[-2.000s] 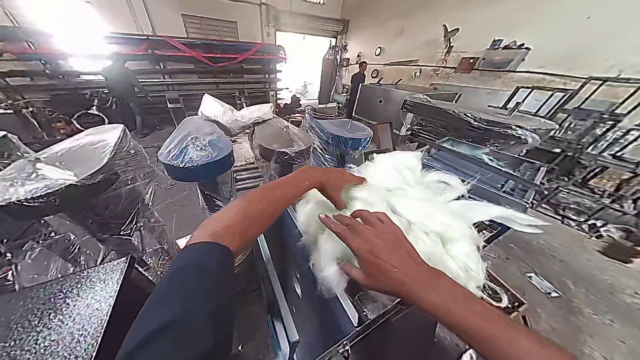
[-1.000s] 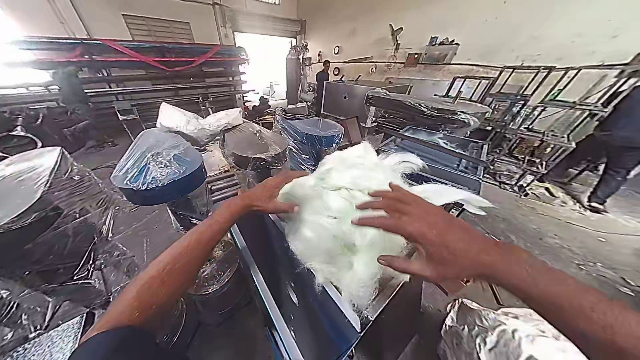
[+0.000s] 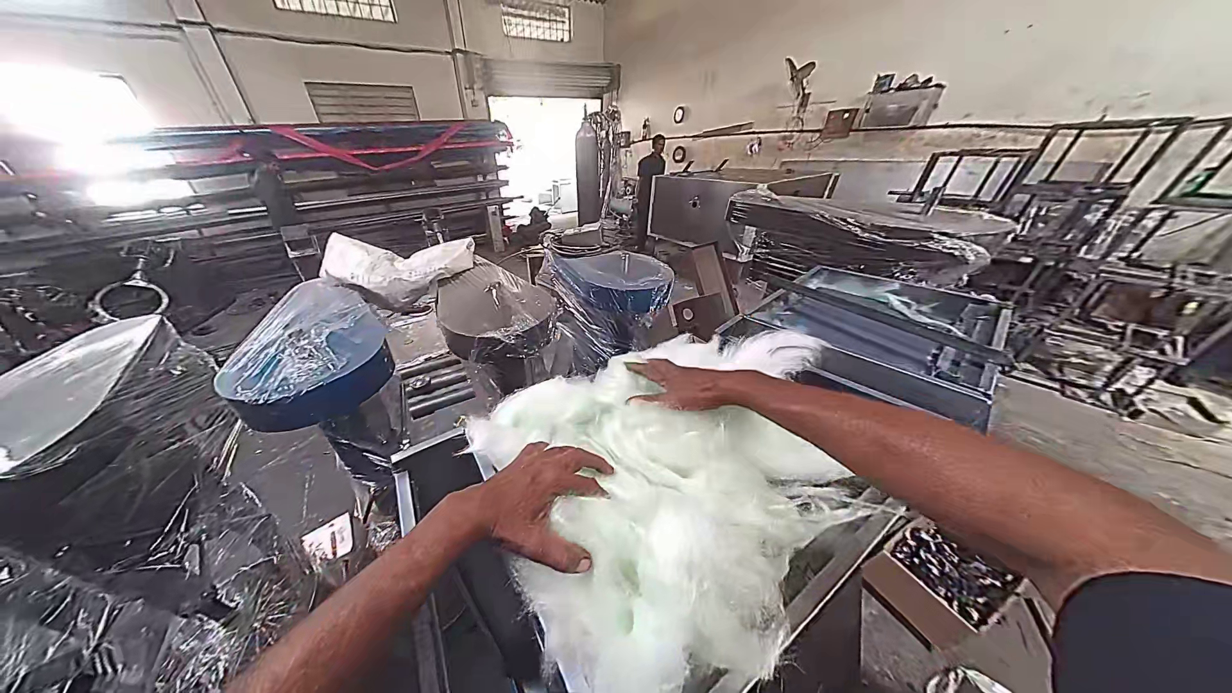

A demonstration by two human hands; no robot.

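A large loose mass of pale greenish-white fibre wool (image 3: 674, 539) lies over the top of a dark metal box frame (image 3: 818, 577). My left hand (image 3: 549, 500) rests on the near left side of the wool, fingers spread and thumb pointing right. On the far part of the wool lies my right hand (image 3: 679, 385), its fingers apart and partly sunk in the fibres. Neither hand is closed around a clump that shows. Much of the box's inside is hidden under the wool.
Film-wrapped blue round-topped units (image 3: 308, 385) stand at left and beyond. An open carton of small parts (image 3: 953, 577) sits at lower right. A blue metal frame (image 3: 876, 327) lies behind the wool. A person (image 3: 651, 183) stands near the doorway.
My hands, close together two seconds ago, are now apart, the right one on the far part of the wool. The wool is spread wider and reaches nearer to me.
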